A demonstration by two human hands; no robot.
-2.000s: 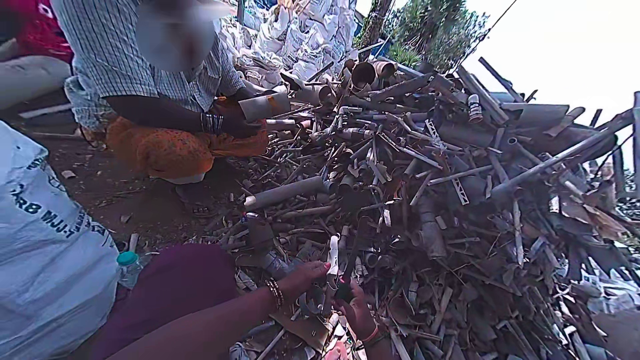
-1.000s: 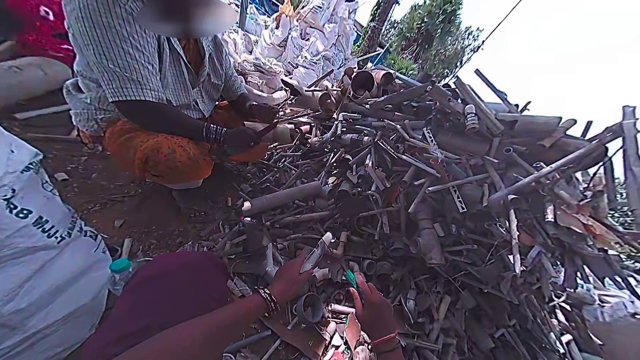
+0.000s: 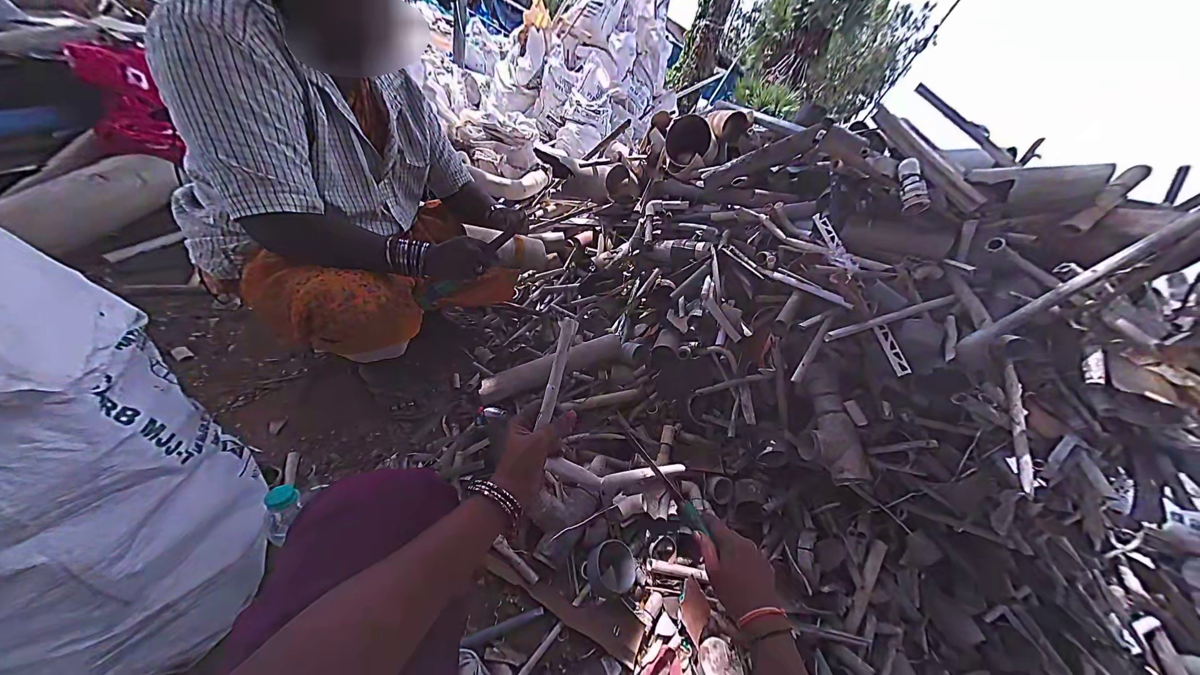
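My left hand [image 3: 527, 452], with bangles at the wrist, grips the lower end of a pale, narrow length of pipe [image 3: 559, 366] that points upward. In my right hand [image 3: 736, 567] is the green handle [image 3: 694, 517] of a tool with a long, thin, dark blade [image 3: 647, 455], which slants up to the left above the scrap. The blade and the held pipe are apart. Below and between my hands lie a white pipe piece [image 3: 642, 476] and a short, wide, grey pipe ring [image 3: 611, 567].
A large heap of scrap pipes [image 3: 844, 375] fills the middle and right. A co-worker [image 3: 309, 187] squats at the upper left, holding a pipe. A white woven sack [image 3: 112, 469] and a jar with a turquoise lid [image 3: 281, 511] stand at the left; more sacks [image 3: 572, 84] are piled behind.
My left hand has moved up and left and now holds a long, narrow pipe; one second ago it held a short, pale piece close to the green-handled tool. My hands are farther apart.
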